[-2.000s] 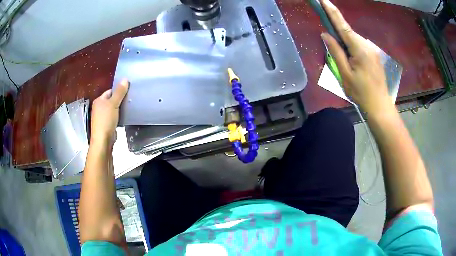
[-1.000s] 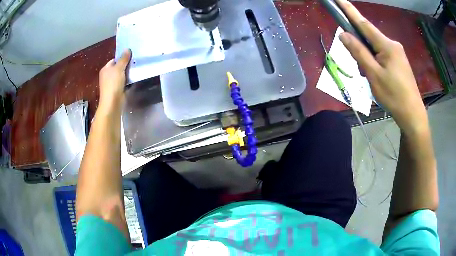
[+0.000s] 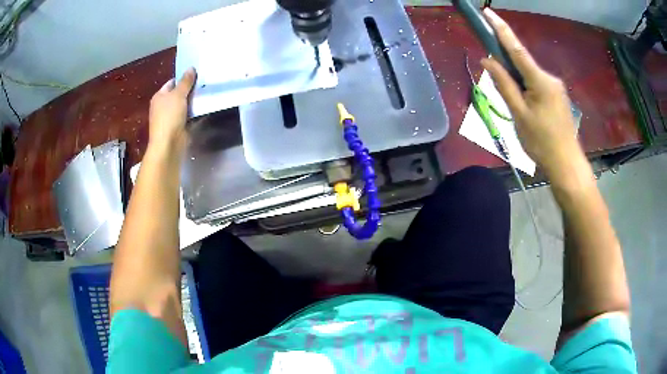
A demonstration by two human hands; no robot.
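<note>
A sheet-metal plate (image 3: 238,62) lies on the left part of the drill press table (image 3: 344,139) and sticks out past its left edge. My left hand (image 3: 171,106) holds the plate's left edge, thumb on top. The drill chuck (image 3: 312,28) is above the plate's right part, its thin bit down at the plate near the right edge; I cannot tell if it touches. My right hand (image 3: 532,106) is around the dark grey feed handle (image 3: 491,40) at the upper right. The blue coolant hose (image 3: 363,164) curves up in front of the table, its yellow-orange tip near the plate.
A plate stack (image 3: 256,201) lies below the table's left edge. More plates (image 3: 91,197) lie farther left on the dark red bench (image 3: 117,102). A green tool (image 3: 484,109) lies on a white sheet (image 3: 477,130) at right. A blue crate (image 3: 95,310) stands at lower left.
The plate has moved away from me and turned slightly, so a different part of its right side is under the chuck. My right hand has shifted slightly with the handle.
</note>
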